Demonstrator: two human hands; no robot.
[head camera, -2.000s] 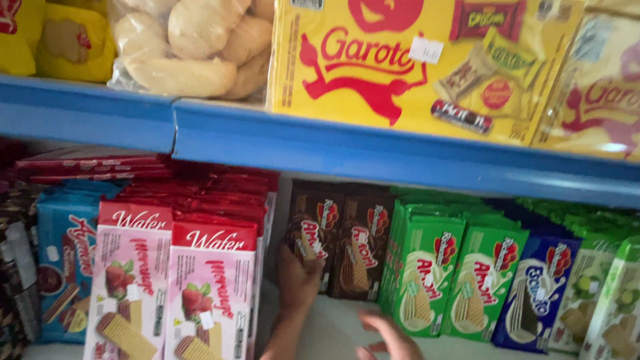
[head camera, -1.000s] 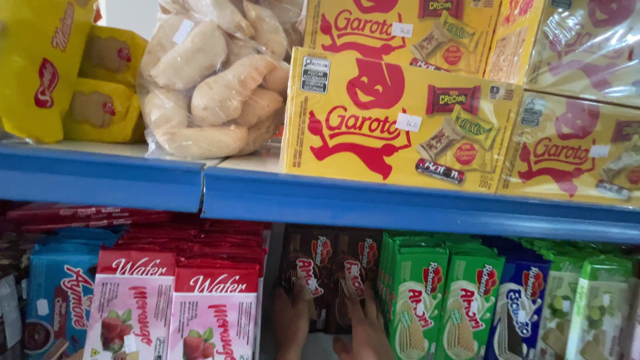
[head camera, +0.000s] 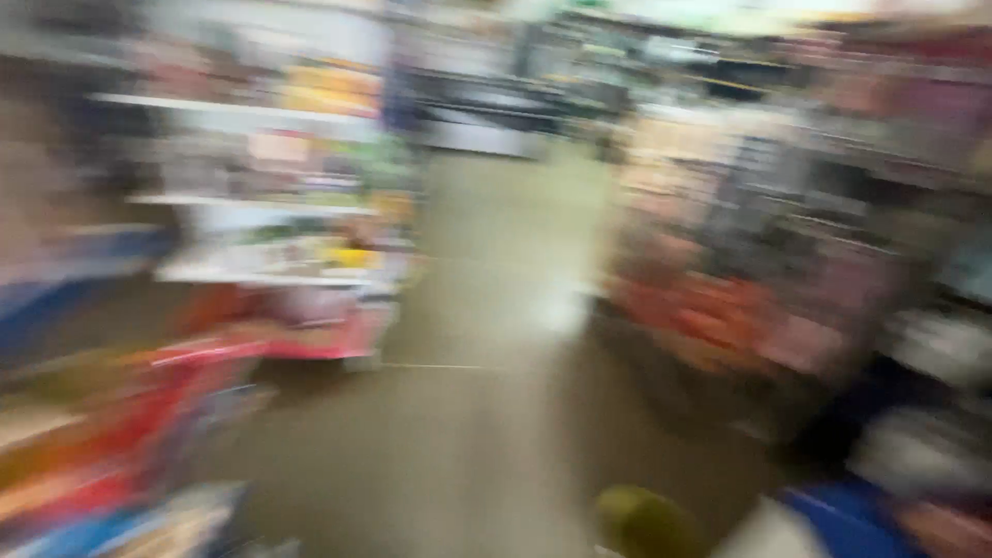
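Strong motion blur covers the whole view. Neither my left hand nor my right hand can be made out. Along the left stands a white shelf unit (head camera: 256, 275) with blurred goods on its levels, among them yellow packages (head camera: 329, 89). Nearer, at the lower left, red, orange and blue packaged goods (head camera: 116, 442) show as streaks. The wafer packs seen earlier cannot be picked out now.
A tiled floor (head camera: 504, 310) runs away between shelving on the left and crowded goods (head camera: 697, 310) on the right. An olive-green rounded thing (head camera: 647, 519) lies low in view, with a blurred blue and white item (head camera: 845, 519) beside it.
The view has swung from the shelf of wafer packs to an aisle. Both hands were at the dark brown wafer packs one second ago; they are out of sight now.
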